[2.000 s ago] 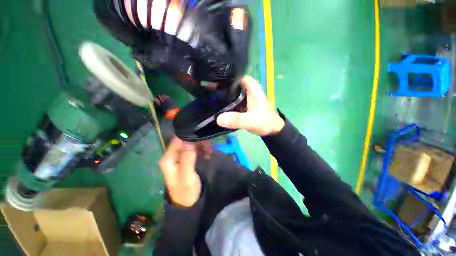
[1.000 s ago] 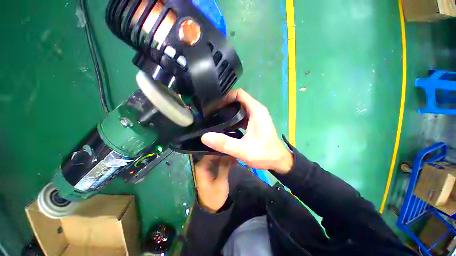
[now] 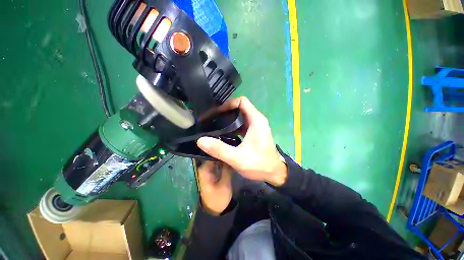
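Note:
A black desk fan (image 3: 198,76) with a slatted head and a copper disc on its side is at the upper middle. My right hand (image 3: 247,144) grips its stand foot (image 3: 216,126), thumb in front and fingers behind. The off-white buffing wheel (image 3: 164,103) of a green bench grinder (image 3: 114,142) overlaps the foot's left end and the fan's lower side; contact is hard to make out. My left hand (image 3: 214,188) is below the foot, blurred, its fingertips hidden behind or under it.
A second wheel (image 3: 57,205) is at the grinder's lower left, above an open brown carton (image 3: 94,231). A dark glossy round object (image 3: 164,241) lies beside it. A black cable (image 3: 96,66) runs at upper left. A blue stool (image 3: 443,89) and a blue trolley (image 3: 432,188) stand at right.
The fan and its foot have come left and down from two seconds ago, up to the wheel. Since one second ago the fan head and right hand have shifted slightly left.

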